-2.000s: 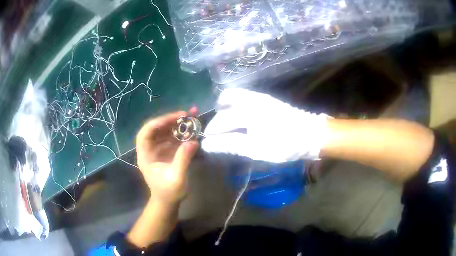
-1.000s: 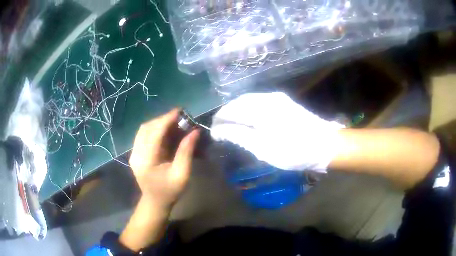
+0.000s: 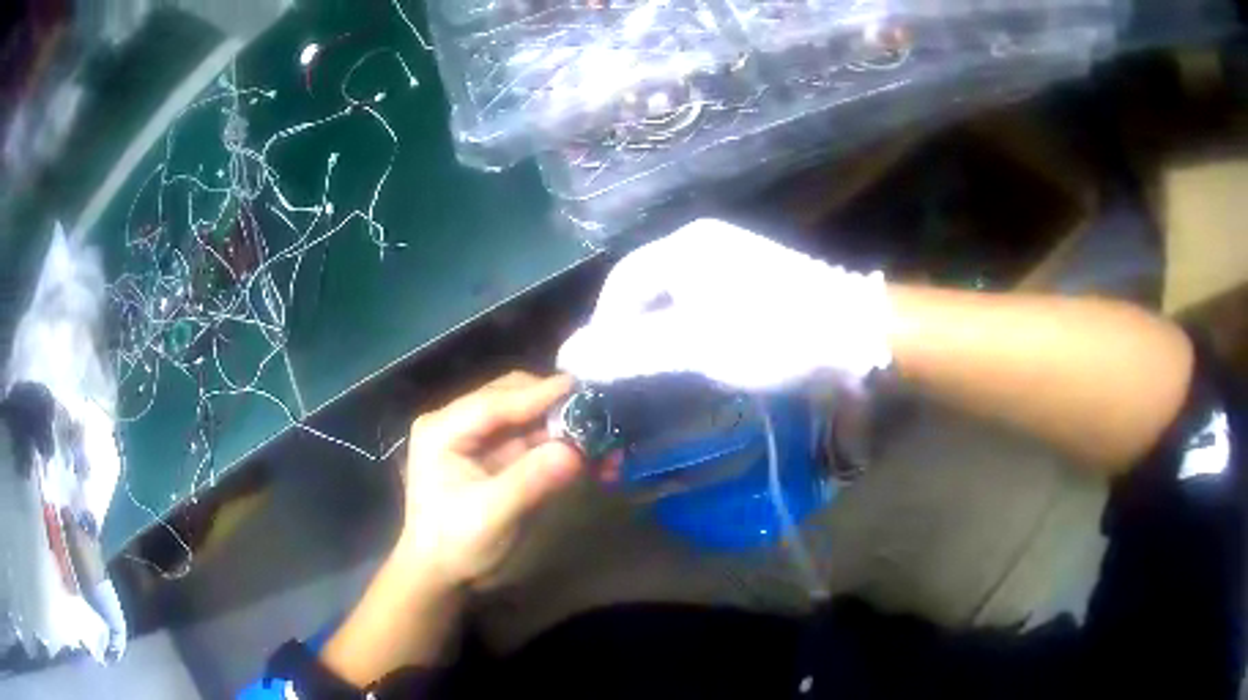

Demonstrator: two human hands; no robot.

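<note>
My bare left hand (image 3: 479, 479) holds a small round stator assembly (image 3: 590, 419) between thumb and fingers, in the air just off the table edge. Its face looks dark with a shiny rim and is blurred. My right hand (image 3: 732, 308), in a white knit glove, is closed at the upper side of the part, its fingertips touching or very near it. A pale lead wire (image 3: 783, 499) hangs below the glove towards my lap. The glove hides where the wire is gripped.
Tangled wired pieces (image 3: 205, 294) lie on the green table top (image 3: 411, 260). Clear blister trays (image 3: 657, 137) are stacked at the table's far side. A crumpled plastic bag (image 3: 66, 438) is at the left. A blue stool (image 3: 732, 499) stands below my hands.
Both hands have moved; my left hand and the part have shifted right and down, and the part has turned. My gloved fingers have come closer to it. The hanging wire shows again.
</note>
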